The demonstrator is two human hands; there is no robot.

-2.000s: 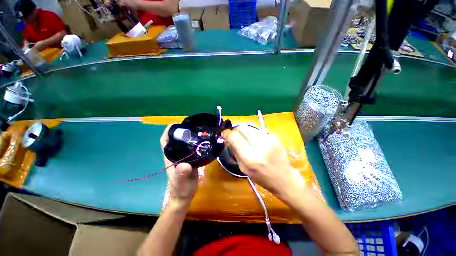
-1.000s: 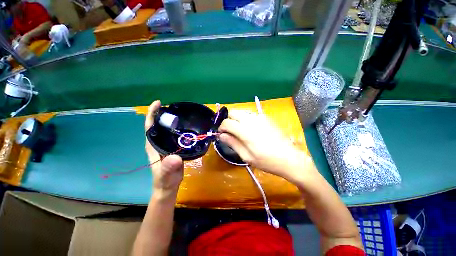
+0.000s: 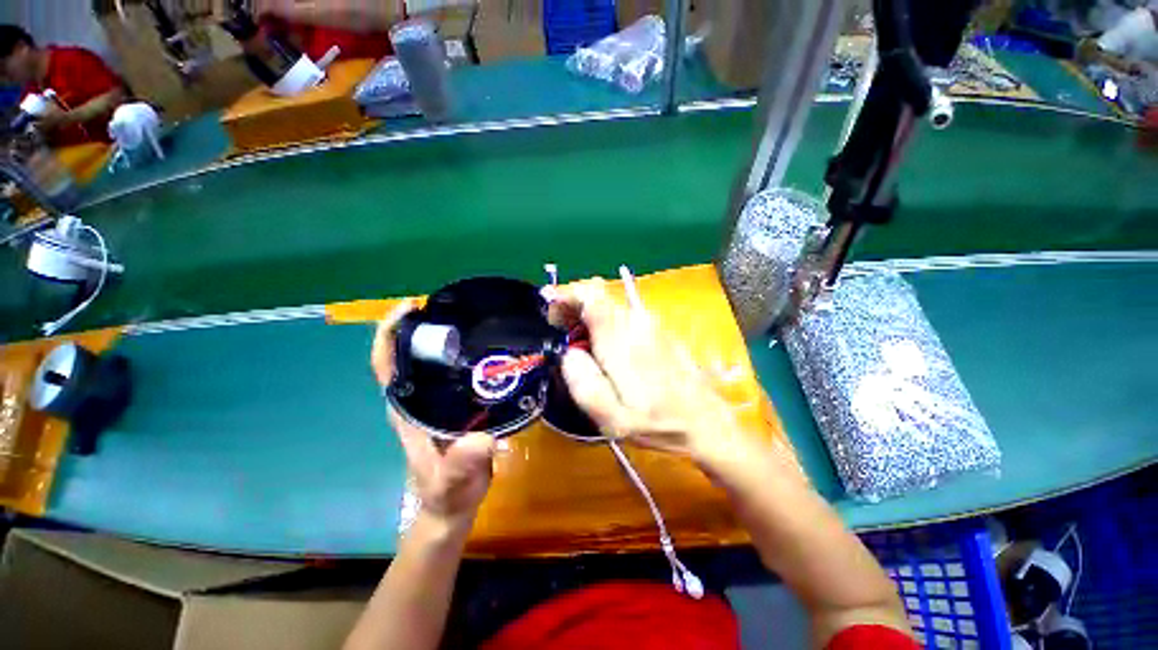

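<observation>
My left hand (image 3: 438, 464) holds a glossy black shell (image 3: 476, 311) tilted with its open side towards me. A pale cylinder (image 3: 434, 344), a white ring and red wires (image 3: 514, 364) show inside. My right hand (image 3: 635, 381) is at the shell's right edge, its fingers pinching there around the red wires. Beneath my right hand a round unit (image 3: 568, 409) with a dark inside lies on the orange fixture (image 3: 597, 505), mostly hidden. A white pigtail cable (image 3: 654, 505) runs from it towards me. A white antenna-like strip (image 3: 631, 287) sticks out behind my right hand.
A screw cup (image 3: 768, 254) and a screw bag (image 3: 895, 394) stand right of the fixture, under a hanging power screwdriver (image 3: 857, 191). The green conveyor (image 3: 419, 203) runs behind. A part-built unit (image 3: 76, 384) is at left. An open carton (image 3: 114, 571) and blue crate (image 3: 933, 584) are below.
The shell has turned to face me more, and the loose red wire that trailed out to the left no longer shows there. My right hand stays at the shell's right edge. The view has shifted somewhat.
</observation>
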